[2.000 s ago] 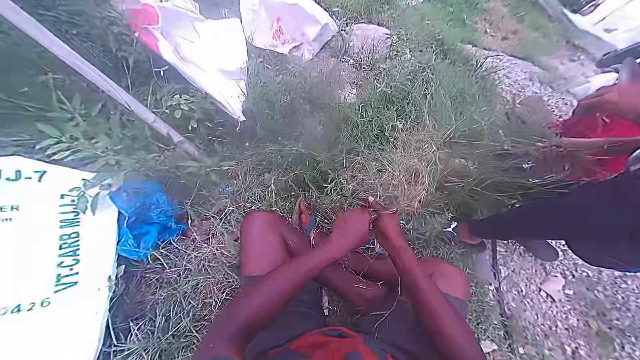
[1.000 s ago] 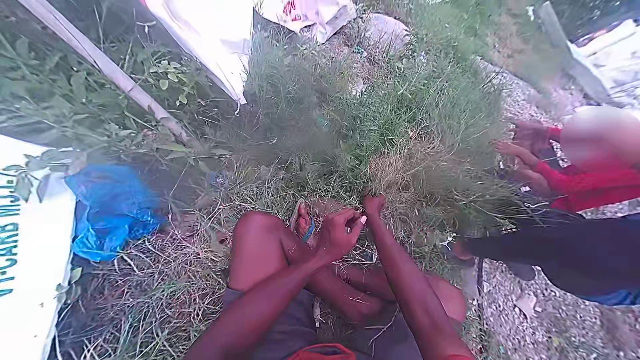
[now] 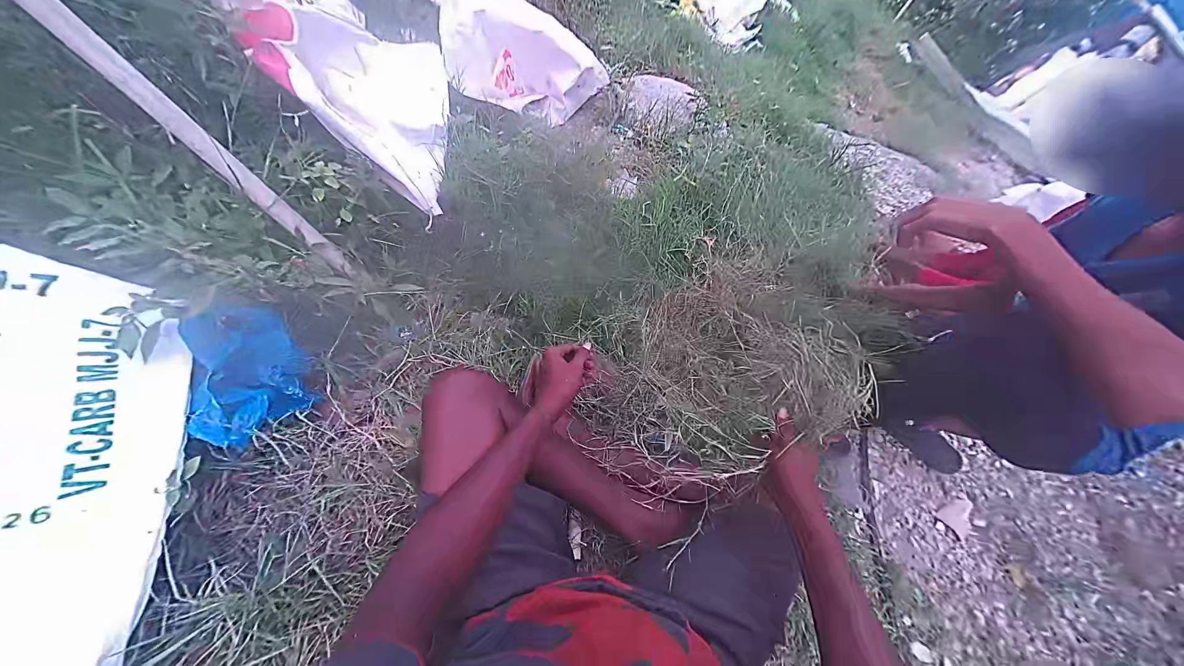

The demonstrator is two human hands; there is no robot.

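A tangled heap of dry grass (image 3: 740,356) lies in front of my crossed legs, reaching over my lower legs. My right hand (image 3: 794,462) is at the heap's near right edge, its fingers closed around strands and the thumb upward. To the left of the heap, above my left knee area, my left hand (image 3: 562,375) has its fingers curled together. A small pale spot shows at its fingertips; whether this is a nail or a held thing cannot be told. Loose strands hang over my lap between the hands.
Another person's hand (image 3: 962,250) is beyond the heap at right, near red cloth. A printed white sack (image 3: 83,425) and blue plastic (image 3: 245,375) lie left. A pole (image 3: 194,134) slants across the upper left, near white sacks (image 3: 388,88). Gravel (image 3: 1008,564) covers the lower right.
My hands were close together in front of my legs; now they are wide apart, the right one at the heap's edge. More dry grass shows over my legs. The other person's arm reaches nearer the heap.
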